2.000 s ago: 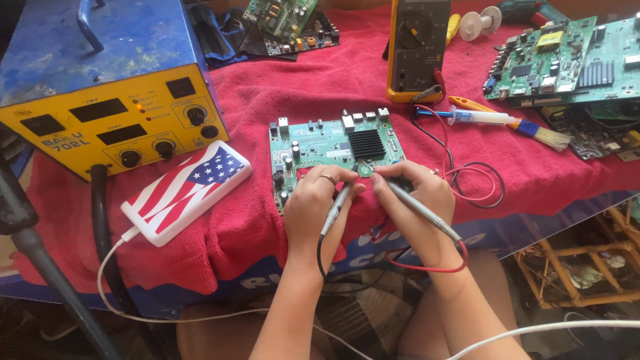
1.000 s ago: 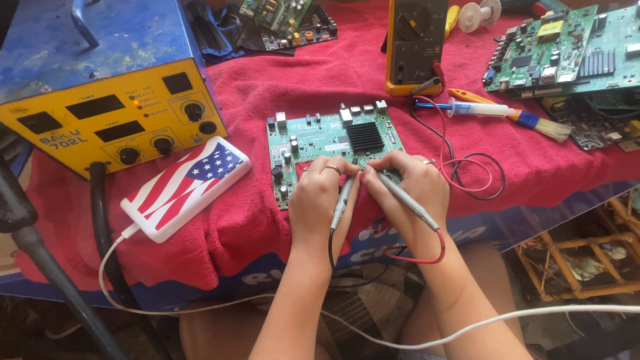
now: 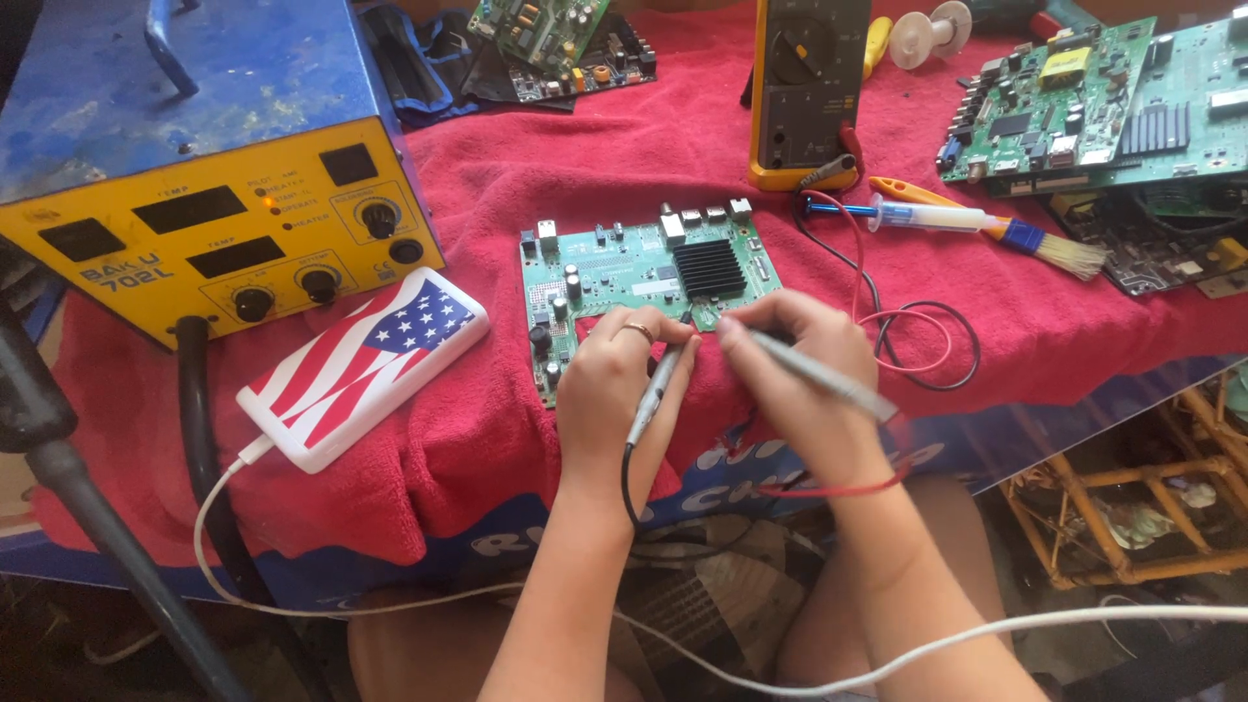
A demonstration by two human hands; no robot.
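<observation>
A green circuit board (image 3: 624, 263) with a black finned heat sink (image 3: 709, 269) lies on a red towel (image 3: 487, 195). My left hand (image 3: 624, 380) holds a grey test probe with a black lead (image 3: 655, 395), its tip at the board's near edge below the heat sink. In my right hand (image 3: 809, 380) is a grey test probe with a red lead (image 3: 824, 375); this hand is slightly blurred, and whether its tip touches the board cannot be told. Behind the board a yellow-cased multimeter (image 3: 807, 97) lies with red and black leads plugged in.
At left stand a blue and yellow BAKU rework station (image 3: 224, 205) and a flag-patterned power bank (image 3: 366, 370) with a white cable. Right of the multimeter lie a syringe (image 3: 926, 214) and a brush (image 3: 1043, 244). More circuit boards (image 3: 1063, 117) are stacked at the back right.
Compared with one second ago, my right hand has shifted a little to the right, away from my left fingers. Both hands keep their probes.
</observation>
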